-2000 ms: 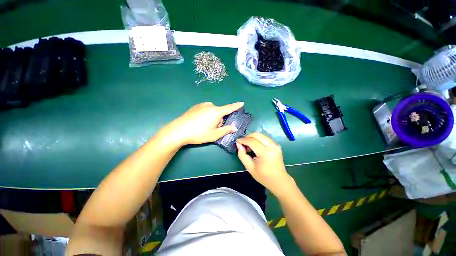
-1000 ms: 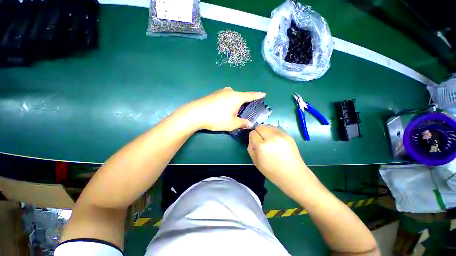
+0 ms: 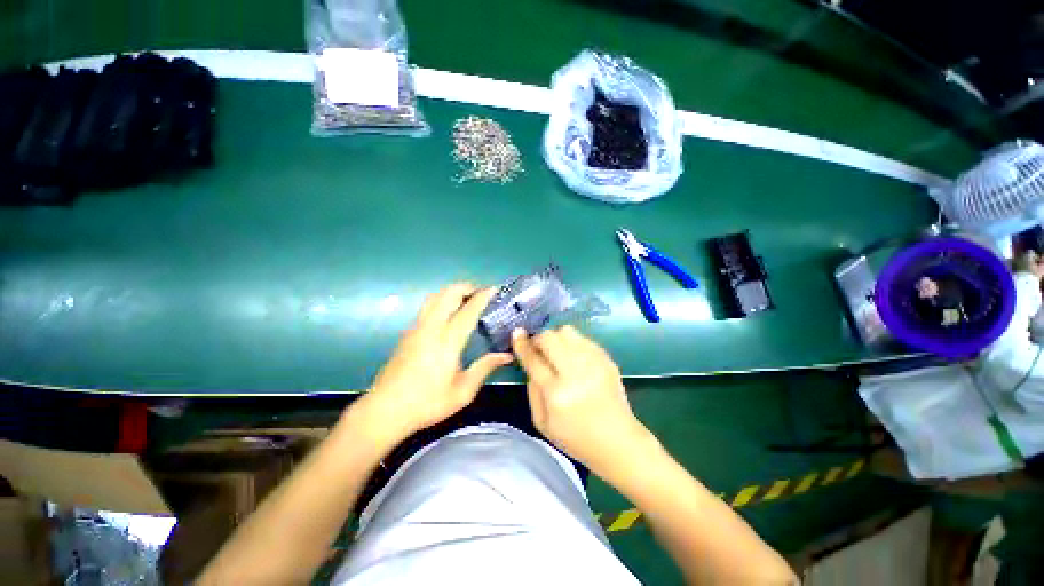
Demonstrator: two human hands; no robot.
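Observation:
A black plastic housing lies tilted near the bench's front edge, its ribbed face up. My left hand holds its left end, fingers at the far side and thumb at the near side. My right hand is at its near right edge, with fingertips touching it; whether they pinch a small part is hidden. Blue-handled cutters lie to the right, with another black housing beyond them. A loose pile of metal pins and an open clear bag of small black parts lie further back.
A row of black housings is at back left. A labelled zip bag lies near the white strip. A purple fan and a white fan are at right. Part of a person shows at the right edge. Cardboard boxes are below.
My left hand has moved from over the housing's far side to its near left end, uncovering more of the ribbed face. My right fingers stay at the near edge. The camera view has shifted.

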